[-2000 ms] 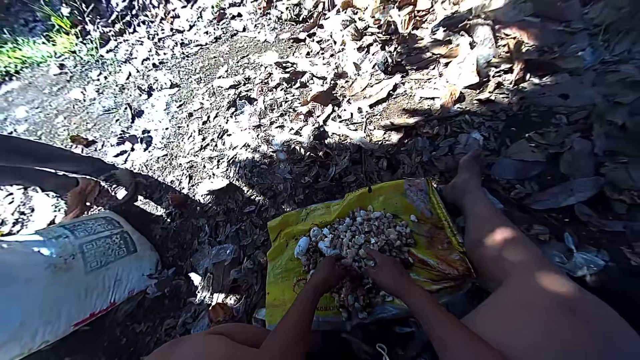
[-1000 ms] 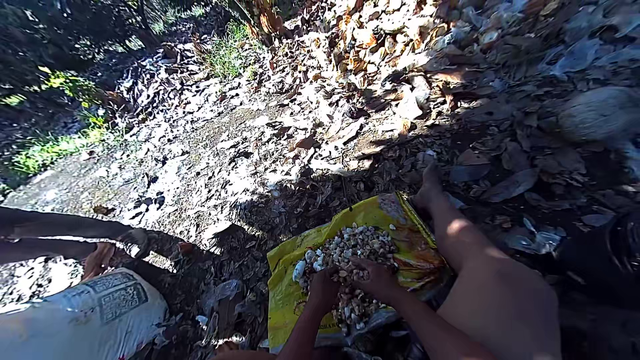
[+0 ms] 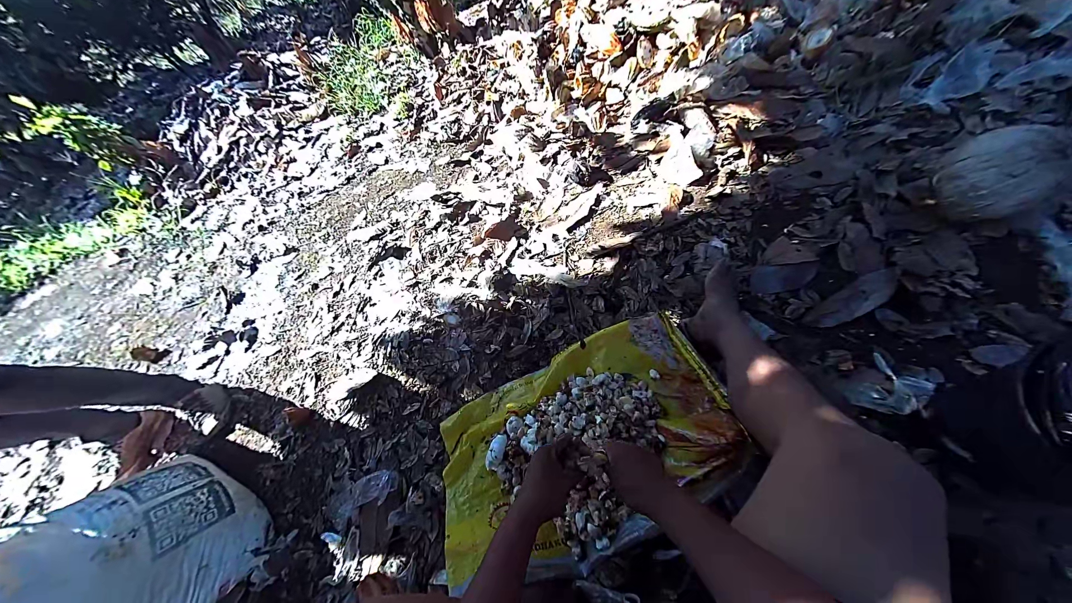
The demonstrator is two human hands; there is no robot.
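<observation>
A heap of pale, brownish seeds or beans (image 3: 599, 410) lies on a flattened yellow plastic sack (image 3: 469, 469) on the ground. White, larger clumps (image 3: 496, 452) sit at the heap's left edge. My left hand (image 3: 551, 479) and my right hand (image 3: 634, 473) are down in the heap, close together, with the fingers turned inward among the seeds. Shadow and the seeds hide the fingertips, so whether either hand grips any seeds is unclear. The sack bears printing, and its right part has reddish-brown stains.
My bare leg (image 3: 804, 435) stretches along the sack's right side. A white printed sack (image 3: 126, 536) stands at lower left, beside another person's legs (image 3: 92, 402). Dry leaves (image 3: 854, 297) cover the ground. A pale round object (image 3: 1001, 172) and clear plastic scraps (image 3: 892, 389) lie to the right.
The view has swung up and to the right since the first frame. My hands remain in the seed heap; any change in what they hold is not plain.
</observation>
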